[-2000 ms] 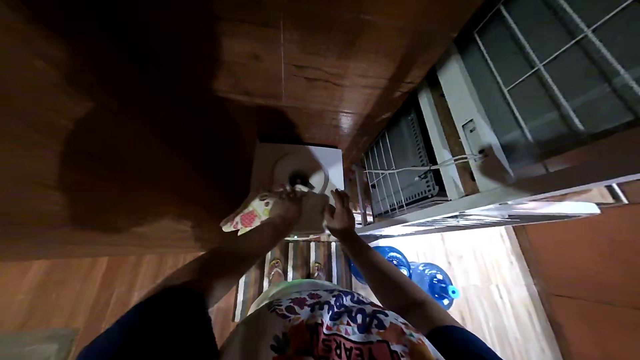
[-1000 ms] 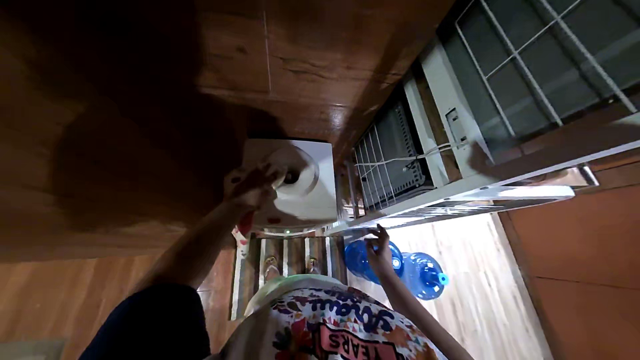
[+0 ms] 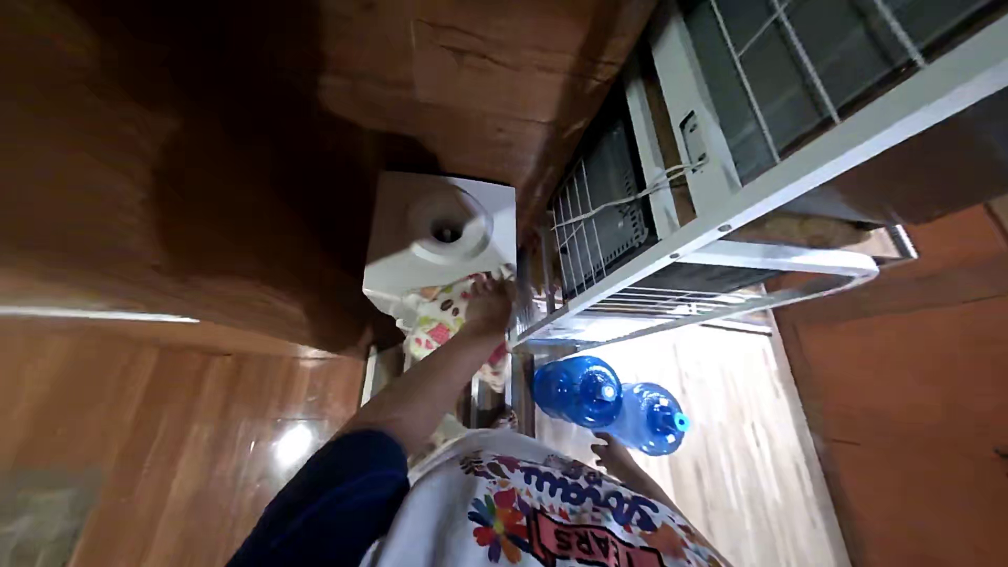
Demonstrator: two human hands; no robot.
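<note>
A white water dispenser (image 3: 394,228) with a round opening in its top stands in front of me. My left hand (image 3: 488,303) is at its near right edge, on a patterned cloth (image 3: 441,315) that hangs down the near side. The fingers press on or hold the cloth. Low on the right, my right hand (image 3: 610,453) hangs beside two large blue plastic water bottles (image 3: 579,390), its fingers apart and nothing seen in them.
A white metal rack (image 3: 748,185) with wire sides rises close on the right, a white cord (image 3: 622,201) running across it. Brown wooden panelling (image 3: 488,102) stands beyond the dispenser. Wooden slats lie below, partly hidden by the cloth.
My left hand has moved from the dispenser's top to its near right edge. Both hands were together over the dispenser at first; the right has since drawn back and down towards the bottles.
</note>
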